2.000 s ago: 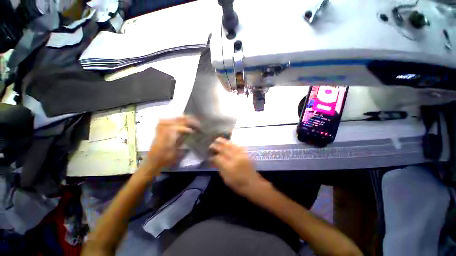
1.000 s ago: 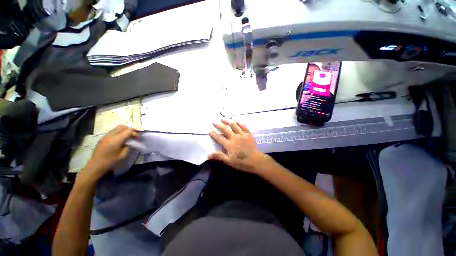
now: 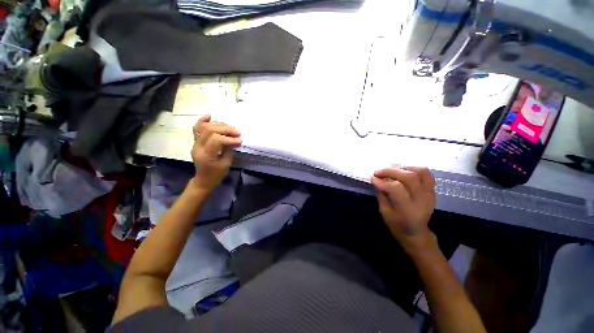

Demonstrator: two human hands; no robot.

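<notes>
A long pale strip of fabric (image 3: 306, 155) with a thin dark lower edge lies along the table's front edge. My left hand (image 3: 215, 148) pinches its left end. My right hand (image 3: 407, 195) pinches its right end, above the printed ruler band. The strip is stretched between both hands. The white sewing machine head (image 3: 501, 39) stands at the upper right, with its presser foot (image 3: 454, 90) above the bed, away from the strip.
A dark grey fabric piece (image 3: 208, 51) lies at the upper left, with striped-edged layers (image 3: 254, 8) behind it. A lit smartphone (image 3: 523, 133) lies right of the needle area. Loose cloth (image 3: 133, 120) is heaped at left. Pale pieces (image 3: 260, 224) hang below the table edge.
The view has shifted left. My left hand has gripped the strip's end, and my right hand has gone from lying flat on the fabric to pinching its right end. The strip looks straighter and narrower.
</notes>
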